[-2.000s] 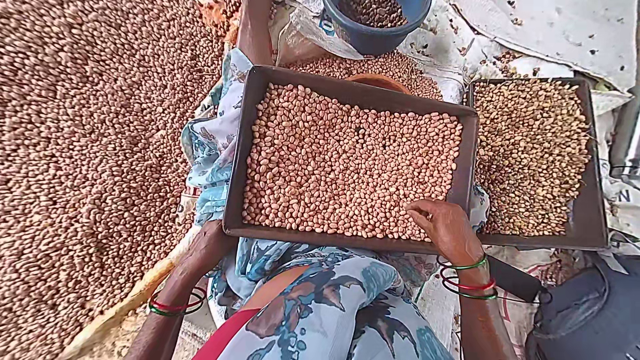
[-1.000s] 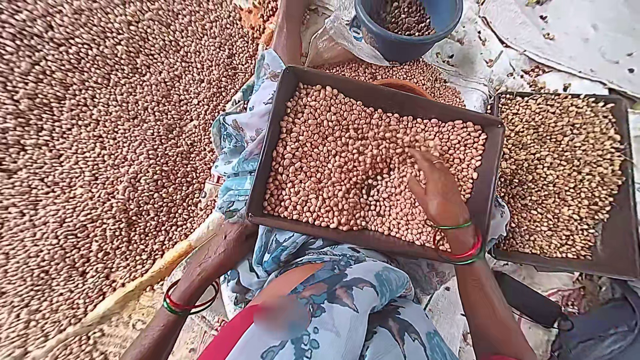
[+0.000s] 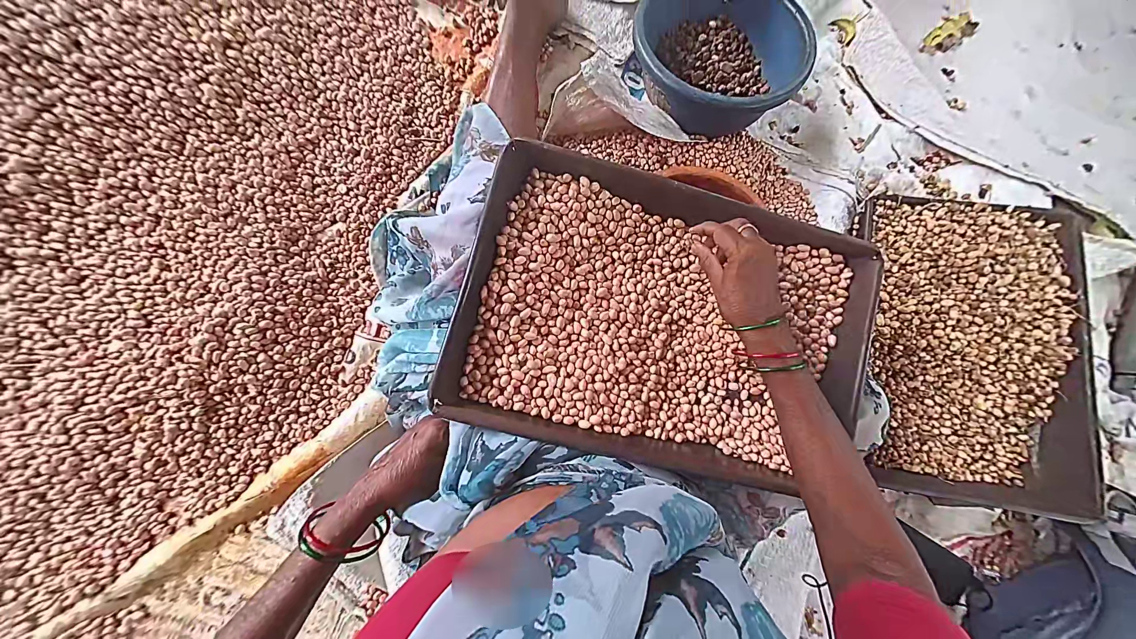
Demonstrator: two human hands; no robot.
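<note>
A dark rectangular tray full of pinkish-brown nuts or beans lies tilted across my lap. My left hand is at the tray's near left corner, its fingers mostly hidden under the rim, so its grip cannot be told. Over the right part of the tray, my right hand touches the nuts with thumb and fingers bent together; whether a piece is between the fingertips cannot be told. Bangles circle both wrists.
A second dark tray of yellowish-brown pieces stands at right. Beyond the lap tray are a blue plastic bowl with dark pieces and an orange-brown bowl rim. A large heap of nuts covers the left. White sacking lies at upper right.
My right hand has moved from the tray's near right edge toward its far side, and its fingers have drawn together since a second ago. My left hand stays at the near left corner.
</note>
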